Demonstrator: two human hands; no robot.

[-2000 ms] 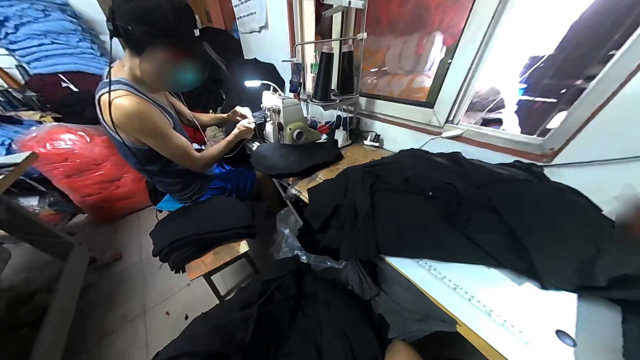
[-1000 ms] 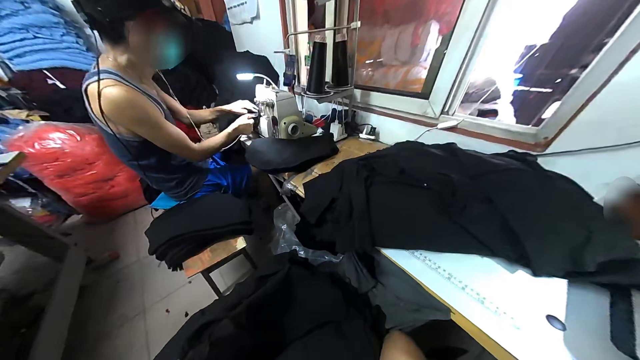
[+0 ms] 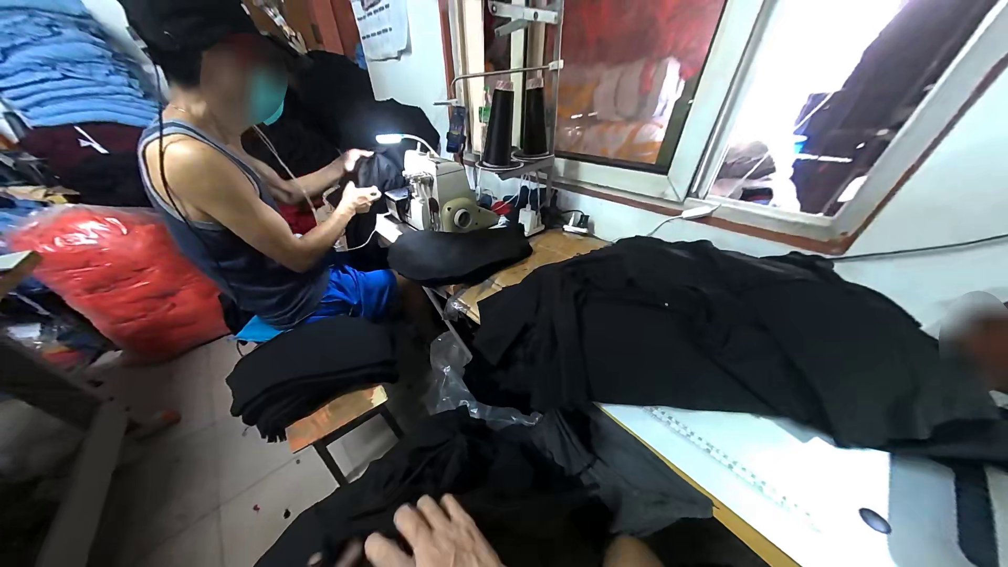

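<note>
At the bottom edge my right hand (image 3: 441, 539) lies on a heap of black cloth (image 3: 488, 472), its fingers slightly spread, with no cloth seen gripped. Just left of it, blurred fingertips that look like my left hand (image 3: 340, 556) touch the same dark cloth; the rest of that hand is out of frame. A dark grey piece of cloth (image 3: 638, 480) hangs at the heap's right, against the table edge. Bare skin, which may be a knee, shows at the bottom, right of my right hand. Black garments (image 3: 693, 331) lie spread over the white table (image 3: 740, 472).
A person (image 3: 244, 189) sits at the left by a sewing machine (image 3: 449, 197), holding dark cloth. Folded black cloth (image 3: 315, 362) sits on a wooden stool (image 3: 339, 413). Clear plastic (image 3: 457, 378) hangs beside the table. Another person's blurred part (image 3: 976, 335) shows at the far right.
My hands have come into view at the bottom, over the black cloth. The seated person's hands have moved away from the machine, lifting dark cloth.
</note>
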